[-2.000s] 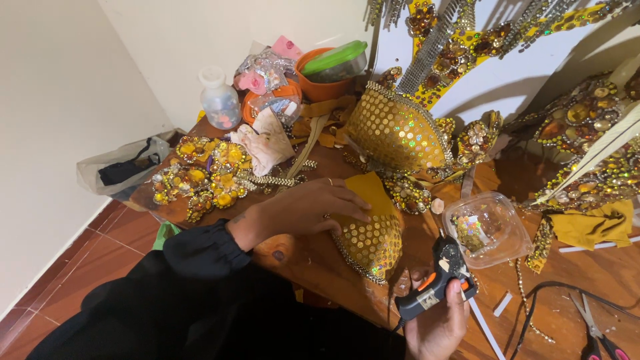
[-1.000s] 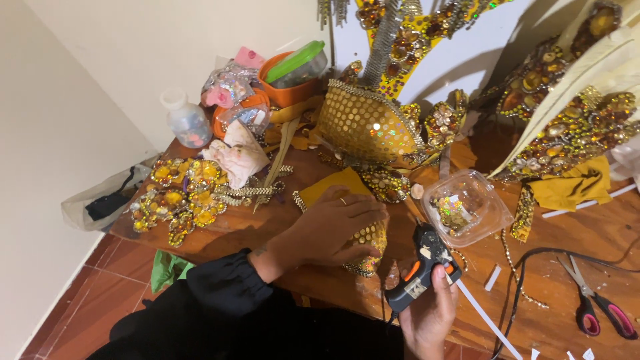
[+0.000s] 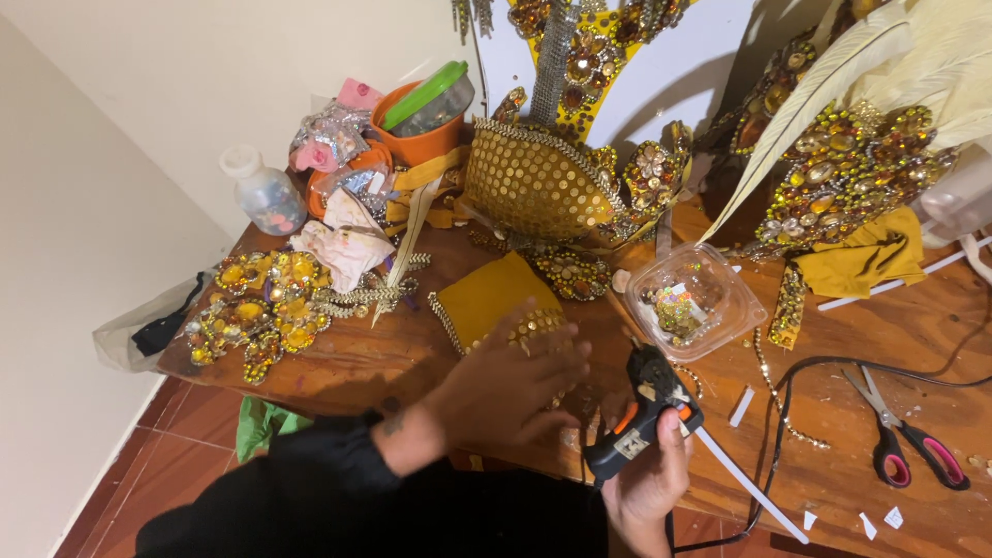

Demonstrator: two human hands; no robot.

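Note:
My left hand [image 3: 508,384], blurred and with fingers spread, is over the lower part of a mustard fabric piece [image 3: 492,298] with gold sequins and a rhinestone edge; it hides much of the piece, and whether it touches is unclear. My right hand [image 3: 655,473] grips a black and orange hot glue gun [image 3: 639,418], its nozzle pointing up and a white glue stick [image 3: 752,484] sticking out of its back. Just beyond the nozzle is a clear plastic container [image 3: 744,310] holding sequins. Behind the fabric sits a gold-sequined cup [image 3: 535,186] with a chain trim.
Scissors [image 3: 891,426] and a black cord [image 3: 783,395] lie at the right. Jewelled appliques [image 3: 267,302], a plastic bottle [image 3: 263,194] and an orange pot [image 3: 422,139] with a green-lidded tub stand at the left. Feathers [image 3: 821,101] and beaded pieces rise at the back right.
My left hand has shifted off the upper fabric, and more of the plain mustard cloth shows than one second ago. My right hand keeps hold of the glue gun.

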